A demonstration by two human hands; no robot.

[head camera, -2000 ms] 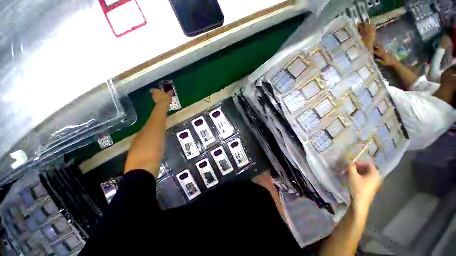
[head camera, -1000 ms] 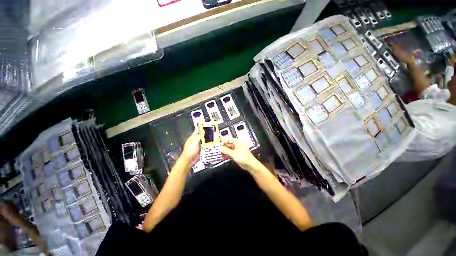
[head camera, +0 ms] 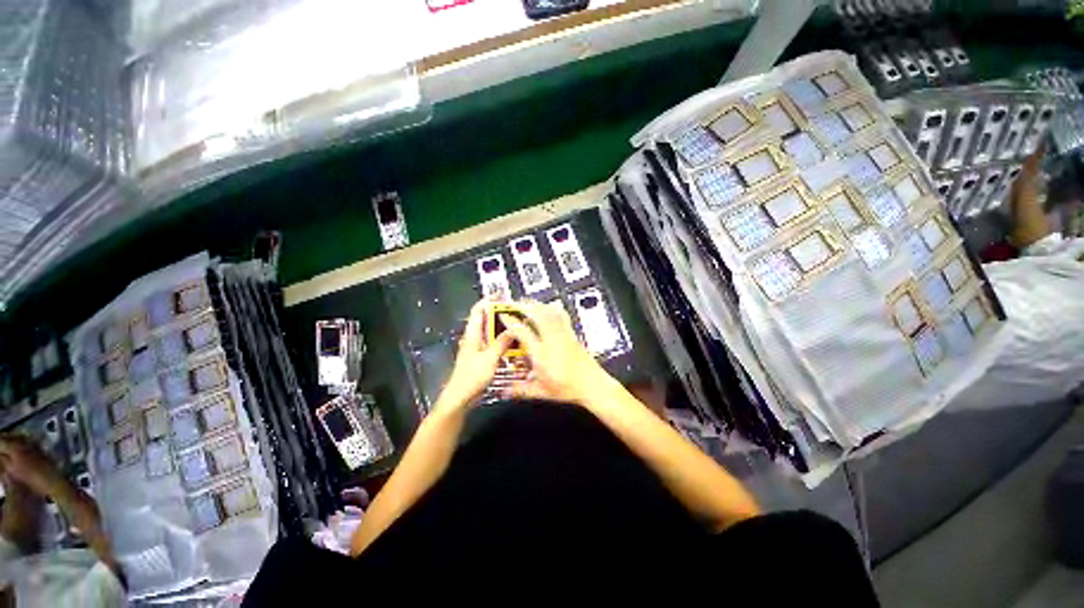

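Note:
A yellow-framed phone unit [head camera: 509,323] with a dark window is held between both hands above the clear blister tray [head camera: 426,311]. My left hand [head camera: 477,353] grips its left side. My right hand [head camera: 550,350] is on its right side, with fingers over the front. The fingers hide most of its lower part. White phones with dark windows [head camera: 569,254] lie in the tray's pockets behind and to the right of the hands.
Foam-lined parts trays are stacked at right [head camera: 820,344] and left [head camera: 155,505]. Phone units [head camera: 348,430] pile left of the blister tray. One phone unit [head camera: 390,221] lies on the green belt [head camera: 511,154]. Clear trays [head camera: 54,154] stand upper left. Other people's hands show at both sides.
Two seconds ago my hands were apart, at the belt and the right parts tray. They came together on the yellow-framed unit. Since one second ago, my right fingers have moved over its front.

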